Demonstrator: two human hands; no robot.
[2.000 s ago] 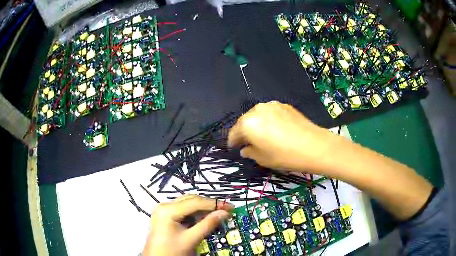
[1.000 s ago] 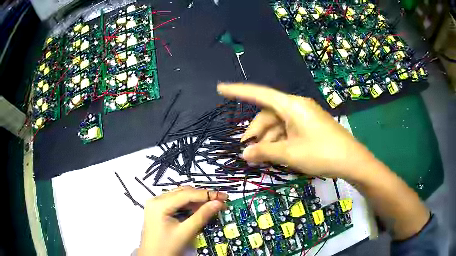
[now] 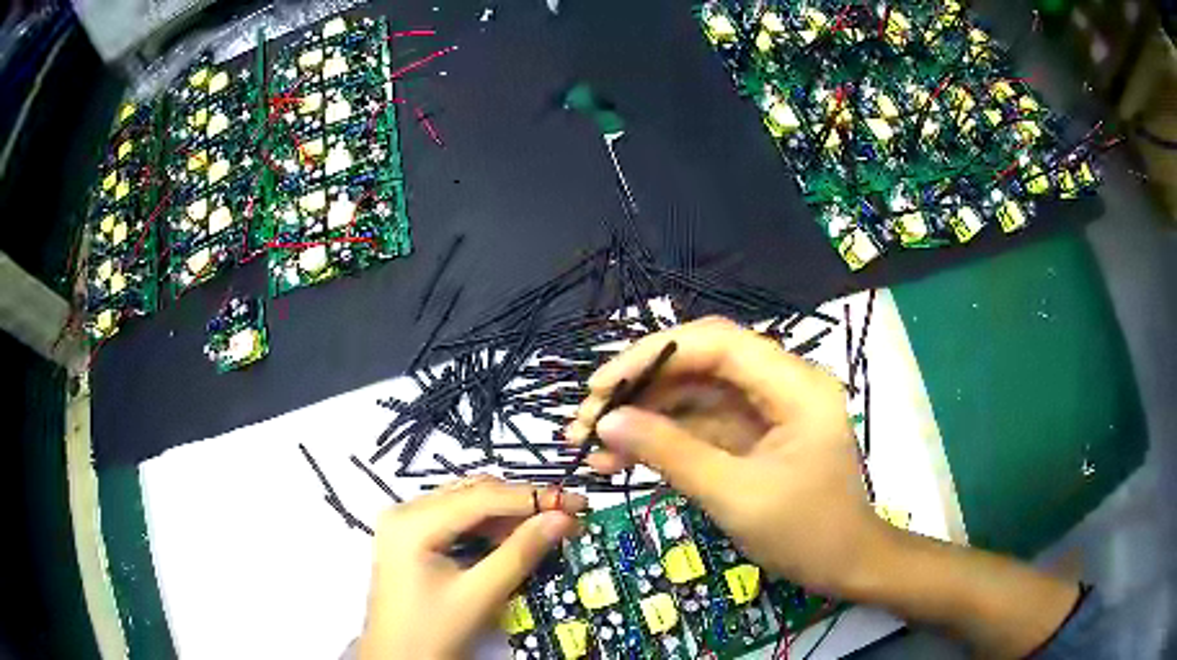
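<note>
A green PCB panel (image 3: 683, 562) with yellow transformers lies on the white sheet, its right part hidden under my right hand and wrist. My left hand (image 3: 480, 542) pinches thin red and black lead wires at the panel's upper left corner. My right hand (image 3: 723, 445) holds a short black heat-shrink sleeve (image 3: 647, 368) between thumb and fingers. Its lower end points down towards the wires at my left fingertips; I cannot tell whether they touch. A loose pile of black sleeves (image 3: 471, 392) lies beyond both hands.
More board panels stand on the black mat (image 3: 516, 168) at left (image 3: 329, 142) and right (image 3: 891, 123). A single board unit (image 3: 238, 338) sits near the left panels. A green-ended tool with a pale shaft (image 3: 595, 108) lies between them. Green bench top (image 3: 1020, 348) shows at right.
My right hand has come from the sleeve pile down towards my left hand, with a black sleeve now visible in its fingers. My left hand stays at the panel corner, holding the wires.
</note>
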